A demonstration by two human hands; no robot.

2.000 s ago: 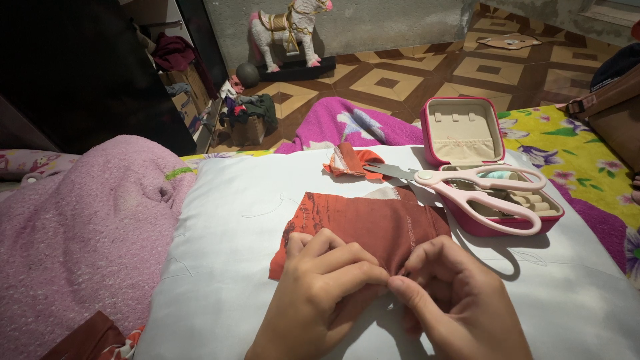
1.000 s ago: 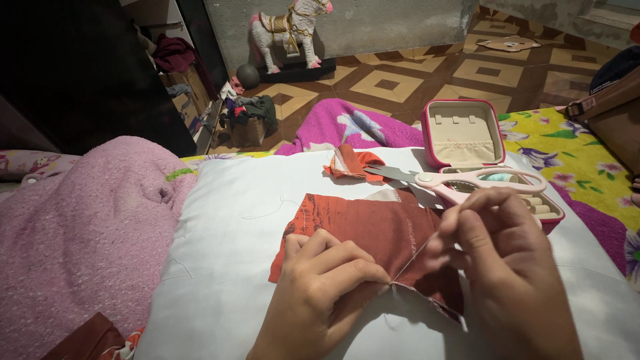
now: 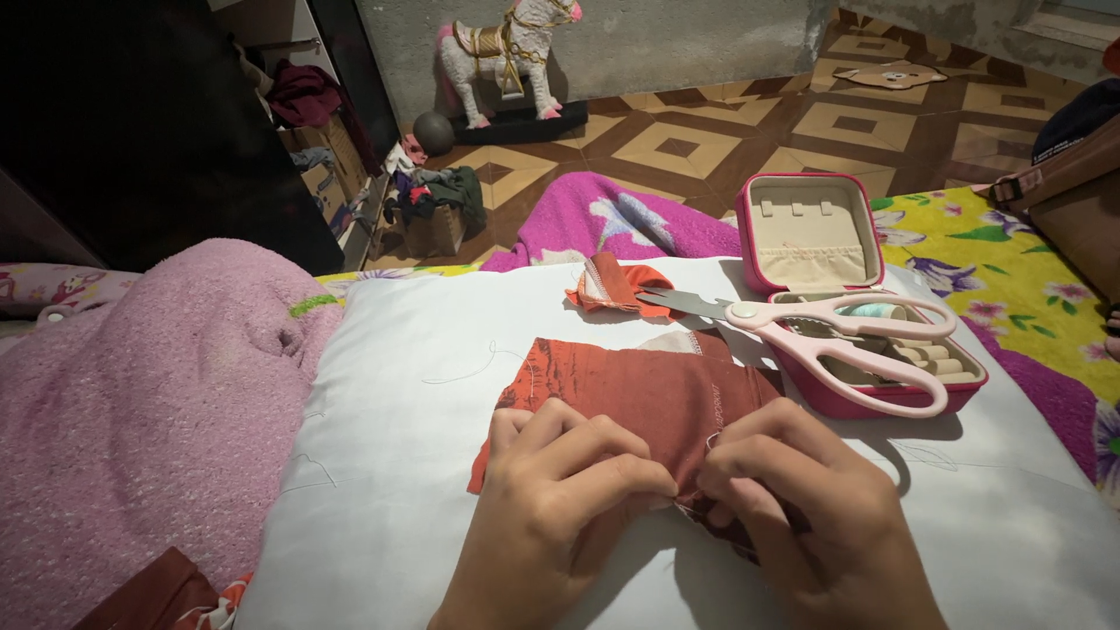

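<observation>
A rust-red piece of fabric (image 3: 630, 394) lies on a white pillow (image 3: 394, 490). My left hand (image 3: 569, 490) pinches its near edge between thumb and forefinger. Close beside it, my right hand (image 3: 796, 490) has its fingers curled at the same edge, with a light thread looped by the fingertips; a needle cannot be made out. Beyond the fabric, pink-handled scissors (image 3: 822, 332) rest across an open pink sewing case (image 3: 971, 385) that holds thread spools (image 3: 927, 354). Their blades reach a crumpled orange-red scrap (image 3: 612, 284). A loose thread (image 3: 464, 378) curls on the pillow at the left.
A pink fleece blanket (image 3: 166, 411) bulges on the left, with more red fabric (image 3: 153, 595) at the lower left. Behind the pillow are a magenta blanket (image 3: 612, 219) and a yellow floral cloth (image 3: 989, 254). A brown bag (image 3: 1076, 210) stands at right. A toy horse (image 3: 503, 61) is on the tiled floor.
My right hand was at the edge, rose to the right with a thread drawn from the fabric, and is back down beside my left hand. My left hand has kept its pinch.
</observation>
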